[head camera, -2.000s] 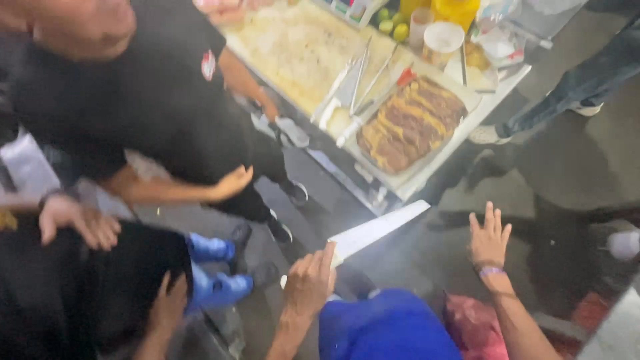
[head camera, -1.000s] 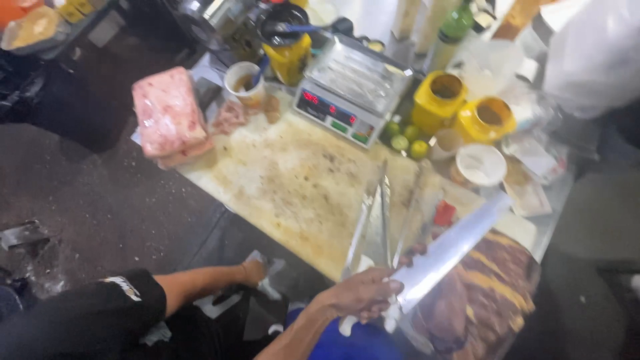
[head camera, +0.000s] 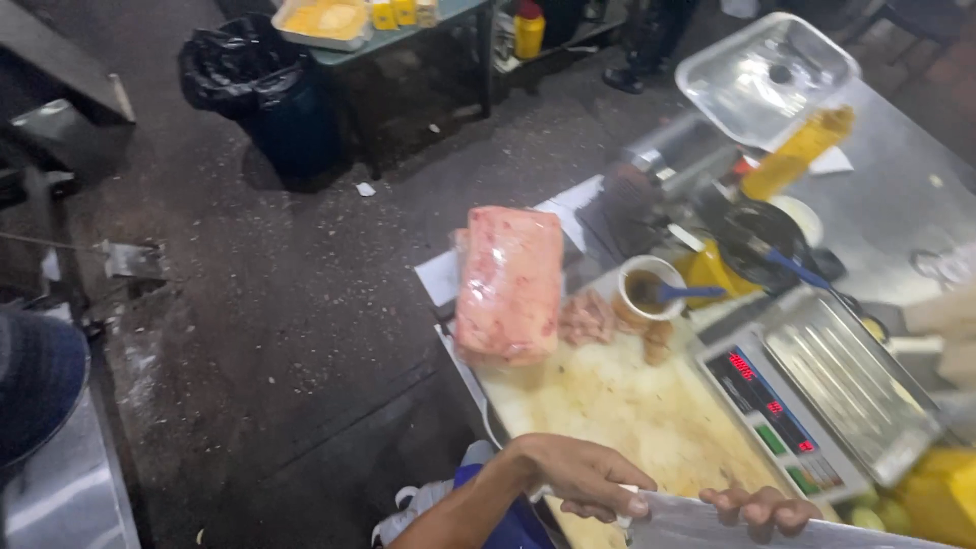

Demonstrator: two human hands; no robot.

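Note:
My left hand (head camera: 587,480) reaches in from the bottom and grips a large knife (head camera: 709,522) near its white handle, with the wide blade lying to the right. Curled over the blade's upper edge are the fingers of my right hand (head camera: 762,509); the rest of that hand is hidden behind the blade. Both are above the near edge of a stained white cutting board (head camera: 610,404). At the board's far left corner lies a plastic-wrapped slab of pale, fatty meat (head camera: 509,282), beside small meat pieces (head camera: 587,316). A digital scale (head camera: 793,435) stands right of the board.
Beyond the board are a cup of brown sauce (head camera: 648,286) with a blue-handled utensil, a dark bowl (head camera: 762,236), a yellow squeeze bottle (head camera: 797,152) and a metal basin (head camera: 766,76). A lined bin (head camera: 282,114) stands on the floor by a green table (head camera: 412,27). Limes sit at lower right.
The view has swung left. My right hand, apart from the knife two seconds ago, now has its fingers on the blade. The knife stays in my left hand.

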